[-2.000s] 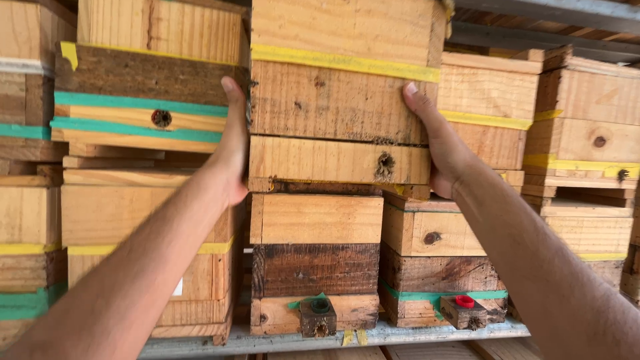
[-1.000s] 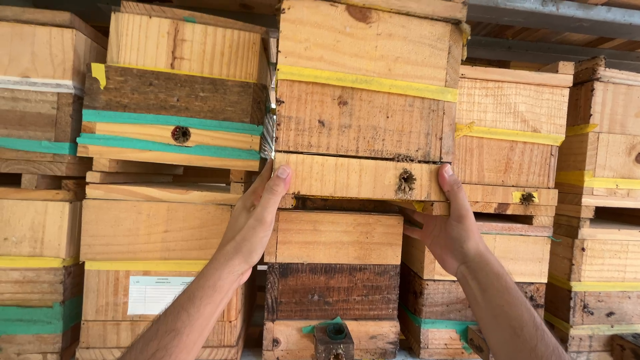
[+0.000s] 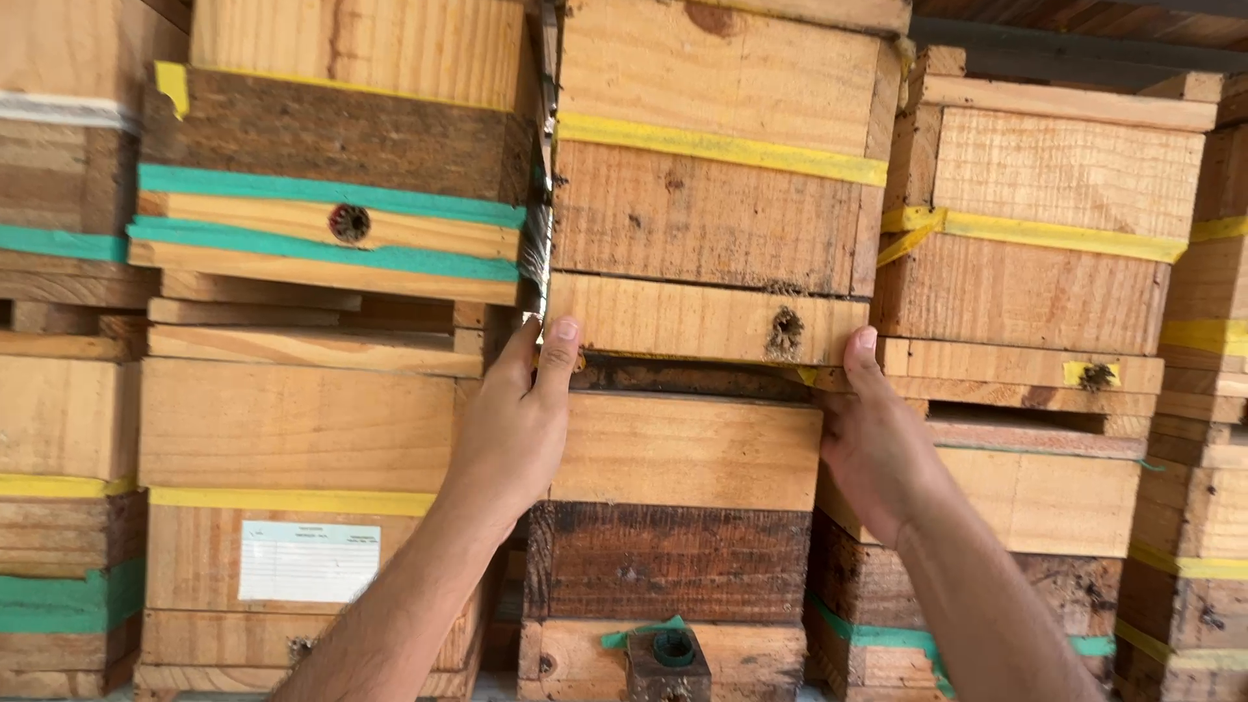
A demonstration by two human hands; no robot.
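A wooden hive box (image 3: pixel 717 214) with a yellow tape band stands at upper centre, above a lower wooden hive (image 3: pixel 682 448). Its bottom section has an entrance hole (image 3: pixel 784 331) ringed with dark residue. My left hand (image 3: pixel 517 419) grips the box's lower left corner, thumb on the front face. At the lower right corner, my right hand (image 3: pixel 873 439) has its thumb against the edge and its fingers underneath, partly hidden. A dark gap shows between this box and the hive below, which has a dark middle section and a small entrance block (image 3: pixel 669 663) at its foot.
Stacked wooden hives stand close on both sides: one with green tape (image 3: pixel 331 234) at left, one with yellow tape (image 3: pixel 1053 234) at right. Silvery foil (image 3: pixel 537 224) lines the narrow gap left of the box. A paper label (image 3: pixel 310 562) is on the lower left hive.
Both hands have moved from higher on the box's sides down to its bottom corners. The view has shifted and come closer.
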